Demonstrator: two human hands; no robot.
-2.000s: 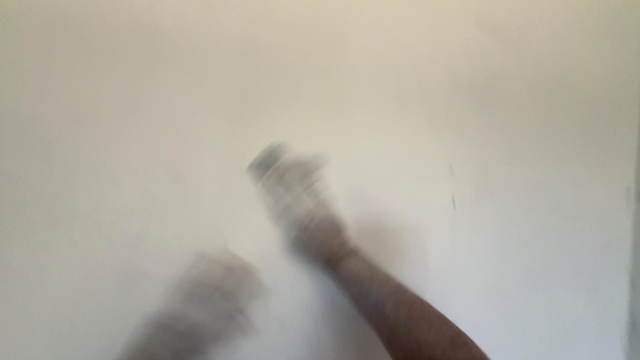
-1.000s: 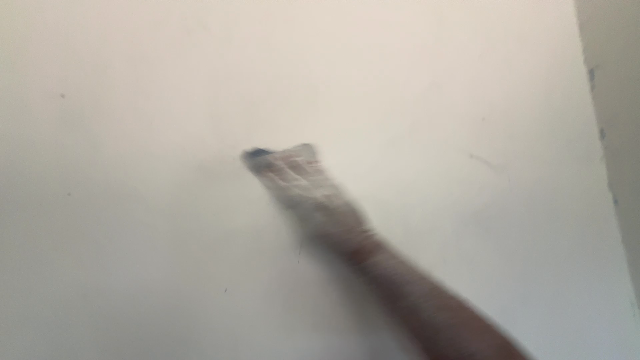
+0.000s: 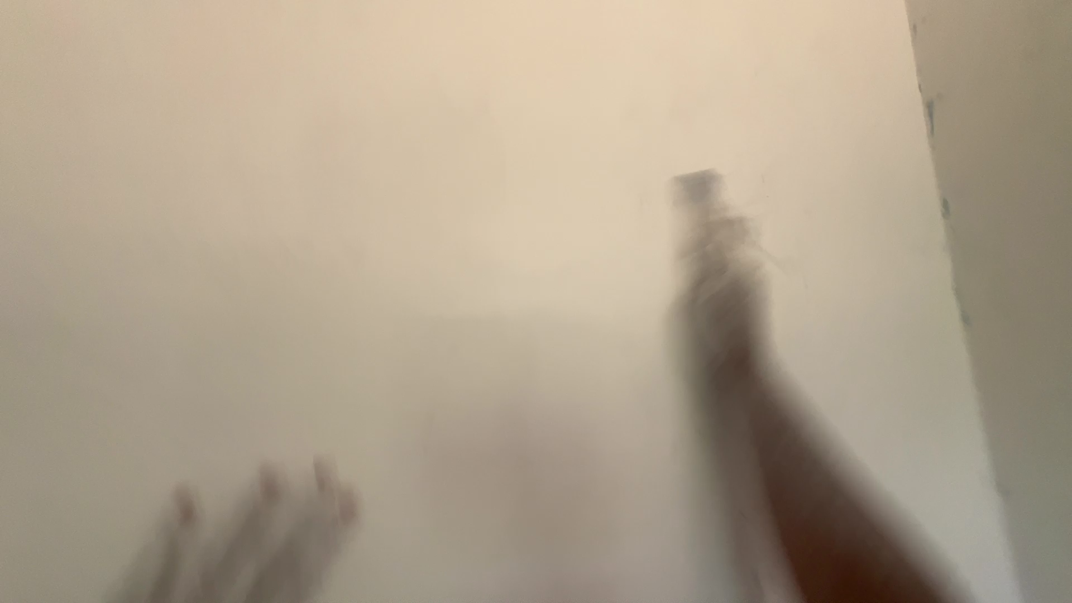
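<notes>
My right hand (image 3: 724, 285), blurred and coated whitish, reaches up against a pale, smooth wall (image 3: 469, 209). A small dark, flat piece (image 3: 697, 188) shows at its fingertips, held against the wall; blur hides what kind of thing it is. At the lower left, my left hand (image 3: 251, 536) is raised with its fingers apart and nothing seen in it. Its palm and wrist are cut off by the bottom edge of the view.
Along the right runs a corner or edge where the pale wall meets a darker wall surface (image 3: 1013, 251). Small bluish-green marks (image 3: 931, 117) dot that edge.
My right hand has moved right across the wall, toward the edge. My left hand, out of view one second ago, shows again at the lower left.
</notes>
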